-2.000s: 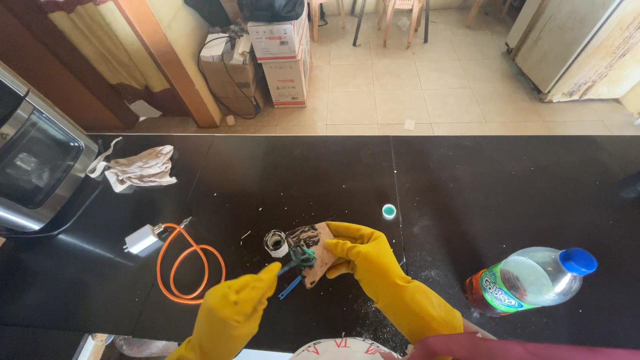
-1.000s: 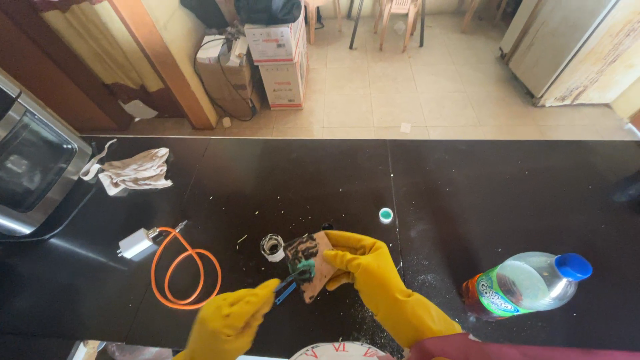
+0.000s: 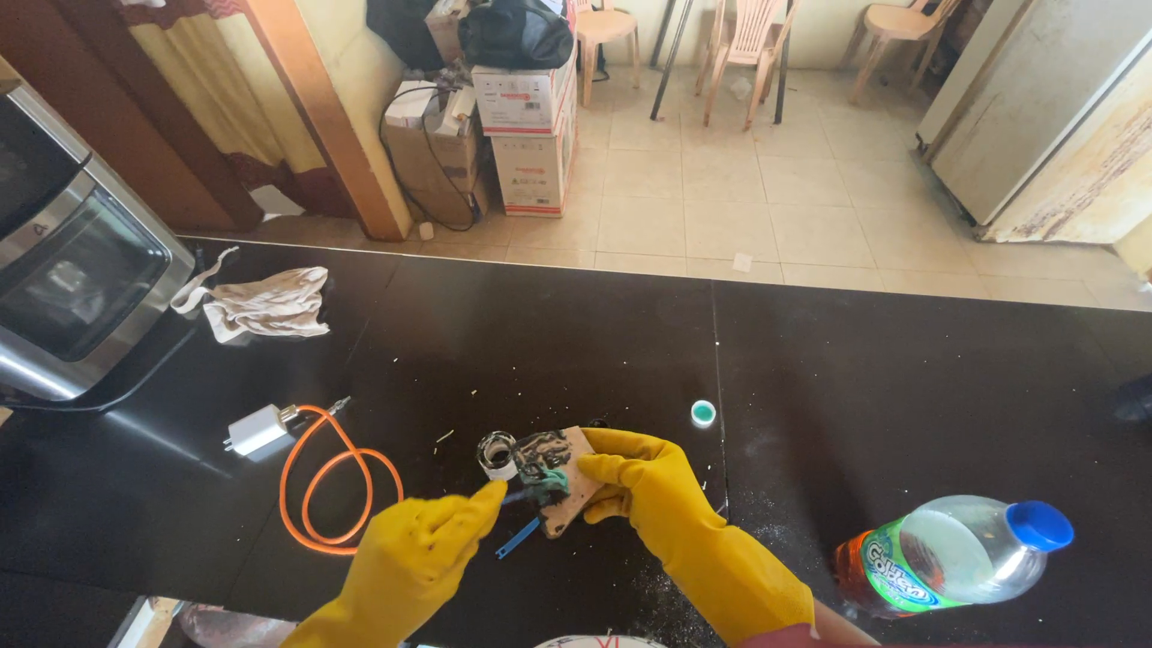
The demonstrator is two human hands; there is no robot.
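Note:
Both my hands wear yellow rubber gloves. My right hand [image 3: 630,472] grips the right edge of a flat tan piece [image 3: 576,490] smeared with black and green paint-like matter. My left hand [image 3: 432,531] pinches a thin, dark blue tool [image 3: 517,496], perhaps a brush, whose tip meets the green patch; its exact kind cannot be told. Just left of the piece stands a small open jar [image 3: 498,454] with a black-smeared rim. A blue plastic strip [image 3: 517,538] pokes out below the piece. Behind my right hand lies a white cap [image 3: 703,413] with green inside.
An orange cable [image 3: 310,486] with a white charger [image 3: 258,430] lies left. A crumpled cloth [image 3: 270,304] and a steel appliance [image 3: 85,261] are farther left. At right, a plastic bottle [image 3: 945,558] with a blue cap lies tilted. Crumbs dot the dark tabletop [image 3: 558,346].

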